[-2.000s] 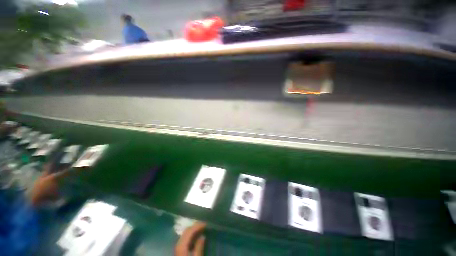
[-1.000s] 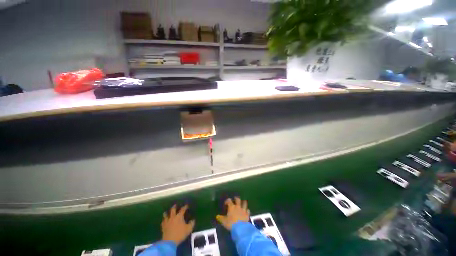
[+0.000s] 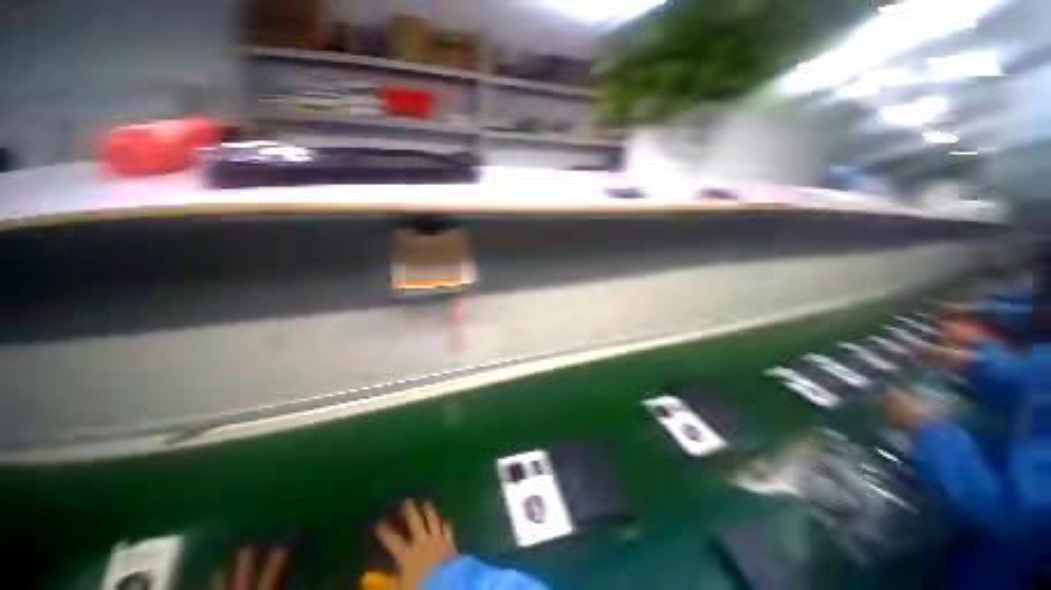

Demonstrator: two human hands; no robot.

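My left hand (image 3: 251,570) is blurred and cut off by the bottom edge, fingers apart over the green belt (image 3: 461,461). My right hand (image 3: 417,546) lies to its right, fingers spread, with a yellow-orange patch at the thumb. Blurred dark patches show by both hands; I cannot tell if they are touched. A white printed box part (image 3: 141,565) is left of my hands. Another white printed part (image 3: 534,498) lies right of them, beside a black box (image 3: 592,482). Further right is a third white part (image 3: 686,425) with a black box (image 3: 716,417) beside it.
Several white parts (image 3: 806,386) continue up the belt at right. Crumpled clear plastic bags (image 3: 859,478) and a dark slab (image 3: 761,553) lie at lower right, near a person in blue sleeves (image 3: 968,467). A small open cardboard box (image 3: 433,261) is fixed to the partition (image 3: 254,360).
The view first swung right, then shifted slightly. Since one second ago, my hands are lower and further left in the picture, and the neighbouring person's blue sleeves show more.
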